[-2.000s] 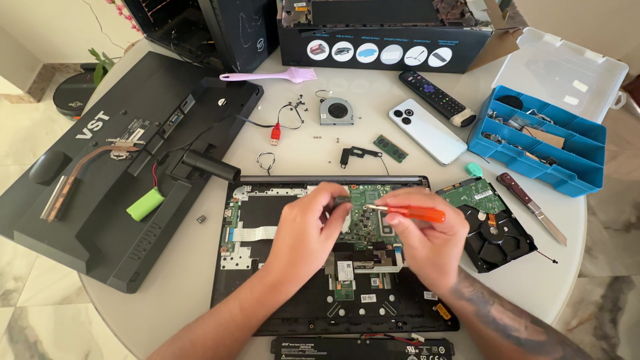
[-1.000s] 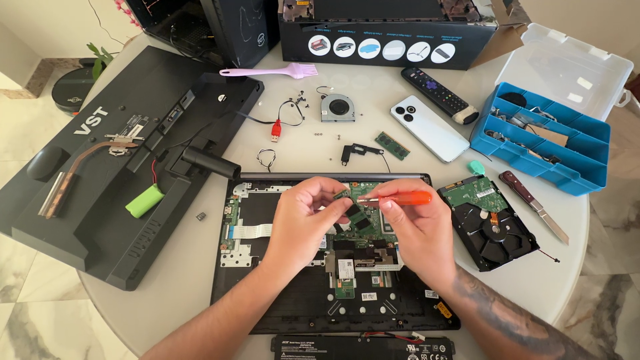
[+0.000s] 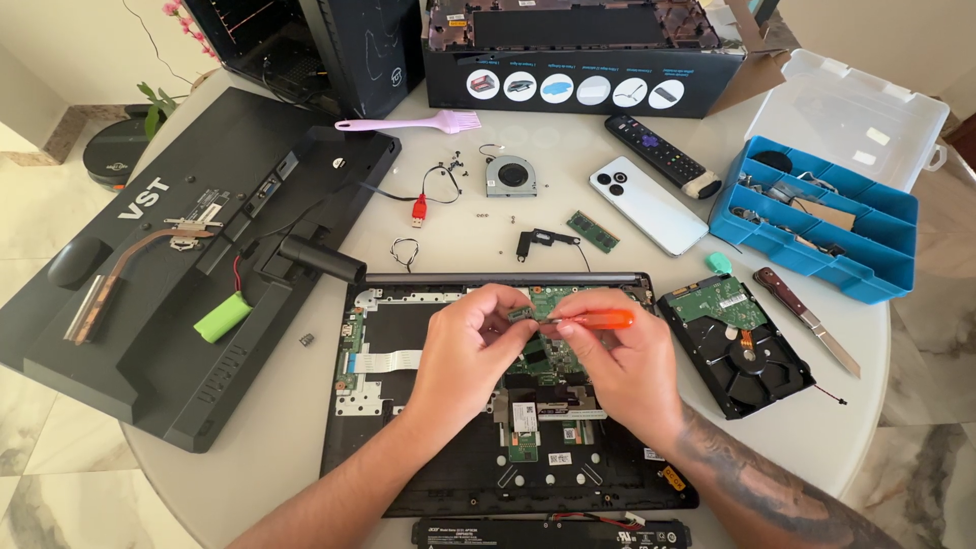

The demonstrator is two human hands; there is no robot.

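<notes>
My left hand (image 3: pixel 473 351) pinches a small electronic part (image 3: pixel 520 313), seemingly a little circuit board, between thumb and fingers. In my right hand (image 3: pixel 629 358) is a screwdriver with an orange handle (image 3: pixel 606 319); its shaft points left at the small part, and its tip is partly hidden by the fingers. Both hands are above an opened laptop base (image 3: pixel 450 480), over its green motherboard (image 3: pixel 560 366), part of which they cover. A white ribbon cable (image 3: pixel 389 361) lies at the base's left. A laptop battery (image 3: pixel 549 534) lies along the near edge.
A monitor (image 3: pixel 99 305) bearing a copper heat pipe (image 3: pixel 126 263) lies left. Behind the laptop are a fan (image 3: pixel 511 176), a memory module (image 3: pixel 593 231), a speaker part (image 3: pixel 545 240) and loose screws. To the right are a hard drive (image 3: pixel 736 351), an open knife (image 3: pixel 808 320), a phone (image 3: pixel 648 206) and a blue organizer (image 3: pixel 816 221).
The small part in my left hand has been turned; a second ago it showed a longer dark face. My right hand and the screwdriver have shifted slightly.
</notes>
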